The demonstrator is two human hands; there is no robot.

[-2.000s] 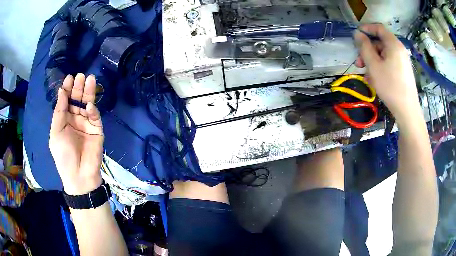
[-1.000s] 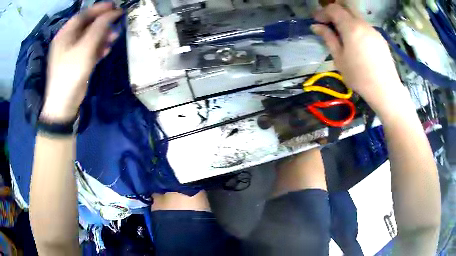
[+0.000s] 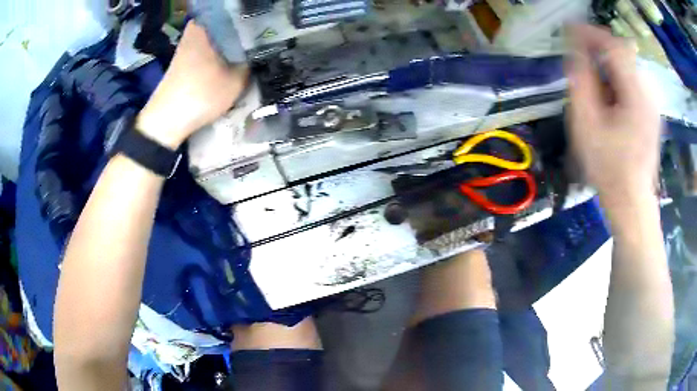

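Note:
A navy strip [image 3: 474, 70] runs along the shiny metal guide [image 3: 336, 90] on the off-white sewing machine [image 3: 237, 164]. My right hand [image 3: 611, 107] is blurred at the strip's right end, fingers bent; whether it grips the strip cannot be told. My left hand [image 3: 200, 84] is at the machine's upper left, beside a grey-blue part or cloth [image 3: 218, 29]; its fingers are hidden, so its hold cannot be told. A slide plate with a round screw [image 3: 331, 117] lies in front of the guide.
Scissors with yellow and red handles [image 3: 497, 172] lie on the machine's front. Ridged navy coils [image 3: 50, 153] rest on navy fabric [image 3: 107, 267] at left. White cones [image 3: 638, 19] stand at upper right. My knees are below the table edge, near a dark loose cord [image 3: 365, 299].
My left hand has moved from over the coils to the machine's upper left. My right hand has shifted right, and more of the navy strip shows flat beside it. The view has shifted.

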